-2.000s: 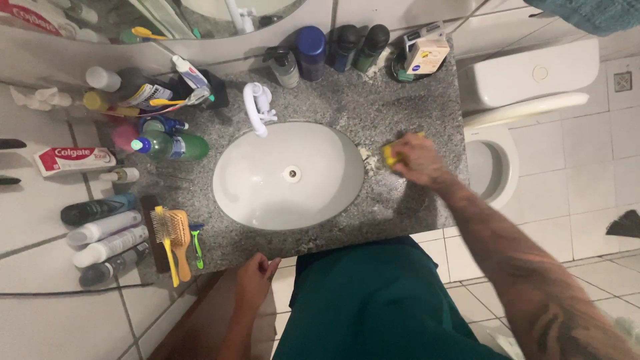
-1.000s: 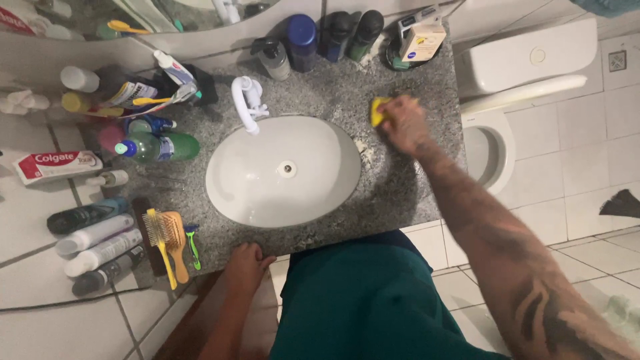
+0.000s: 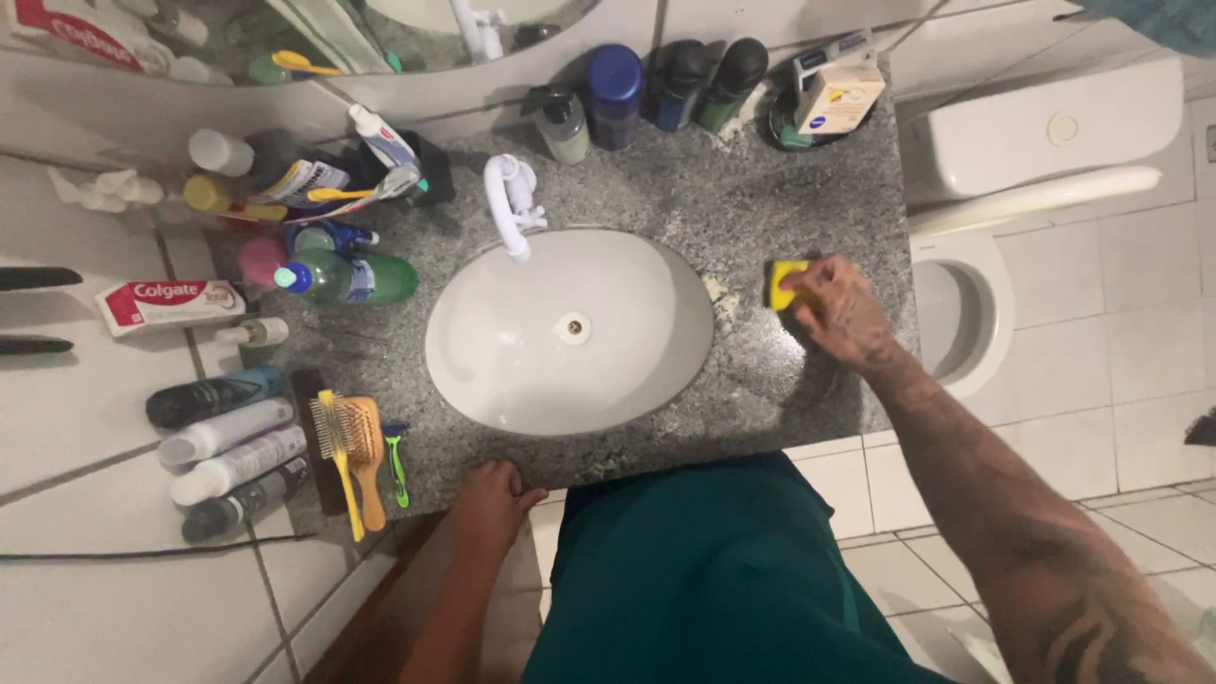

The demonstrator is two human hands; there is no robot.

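My right hand (image 3: 836, 309) holds a yellow sponge (image 3: 785, 285) against the grey granite countertop (image 3: 788, 209), right of the oval white sink basin (image 3: 570, 380). The counter looks wet and shiny under that hand. Pale residue (image 3: 724, 296) lies between the basin's right rim and the sponge. My left hand (image 3: 494, 489) rests on the counter's front edge, below and left of the basin, with its fingers curled; nothing shows in it. The white faucet (image 3: 513, 204) stands behind the basin, with its spout over the rim.
Spray and roll-on bottles (image 3: 616, 95) and a dish with a soap box (image 3: 841, 100) line the back. A green bottle (image 3: 356, 278), a toothpaste box (image 3: 171, 306), hairbrushes (image 3: 366, 461), a green razor (image 3: 397, 465) and several cans (image 3: 228, 427) sit left. A toilet (image 3: 959, 313) is at right.
My right hand has moved with the sponge, away from the residue beside the basin and, since a second ago, a little toward the counter's front. My left hand has come onto the front edge.
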